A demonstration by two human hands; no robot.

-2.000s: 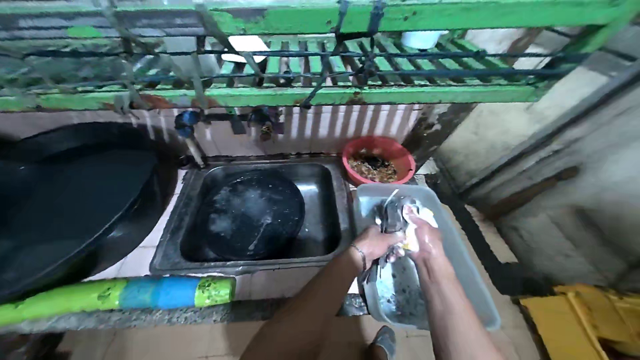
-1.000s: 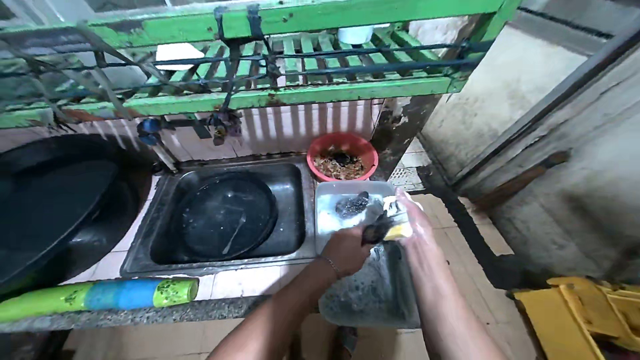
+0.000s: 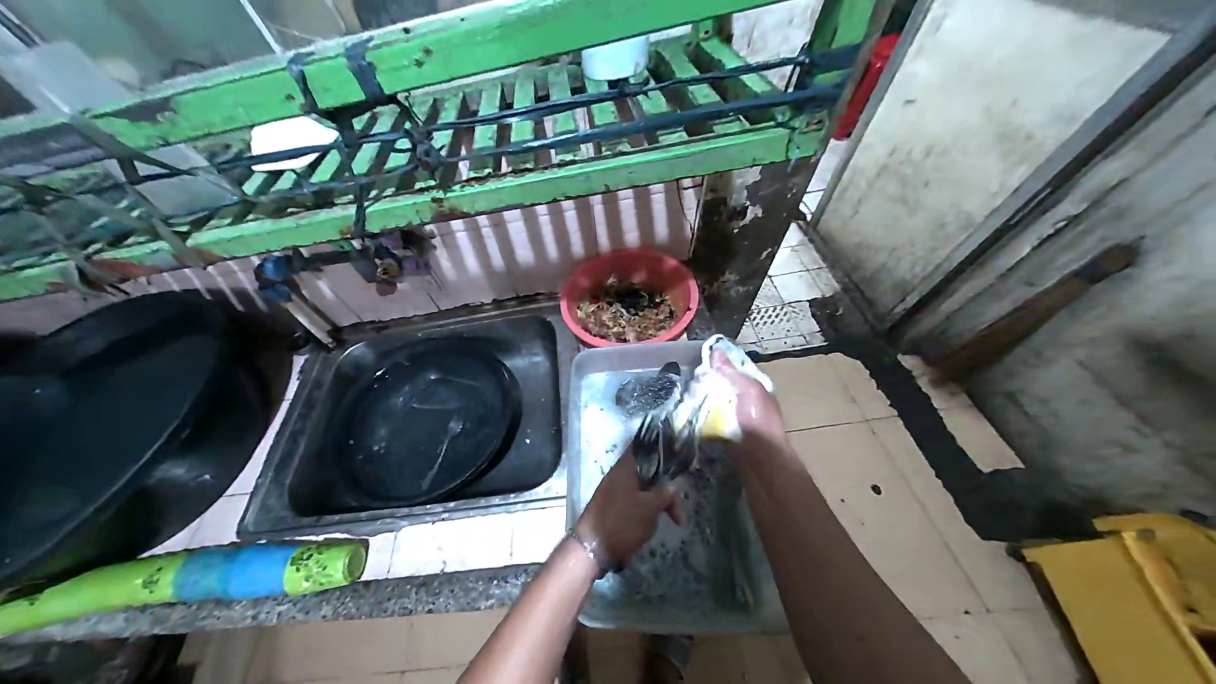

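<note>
My left hand [image 3: 627, 508] is closed around a bunch of metal utensils [image 3: 660, 446], probably cutlery, over a translucent plastic tub [image 3: 581, 427]. Against their upper end my right hand [image 3: 750, 399] presses a soapy white cloth with a yellow sponge [image 3: 717, 418]. Inside the tub are cloudy water and a dark mesh scourer [image 3: 646, 392], just beyond the utensils. What lies under my hands in the water is hard to make out.
Left of the tub, a metal sink [image 3: 546, 494] holds a round black basin [image 3: 427, 427] with water. A red bowl of food scraps [image 3: 570, 309] stands behind the tub. Large black pans [image 3: 114, 408], a green slatted rack [image 3: 532, 180], a tap [image 3: 275, 275] and a green-blue roll [image 3: 237, 572] surround the sink.
The utensils in my left hand now point up and away, with the cloth and sponge at their far end. The view has swung somewhat.
</note>
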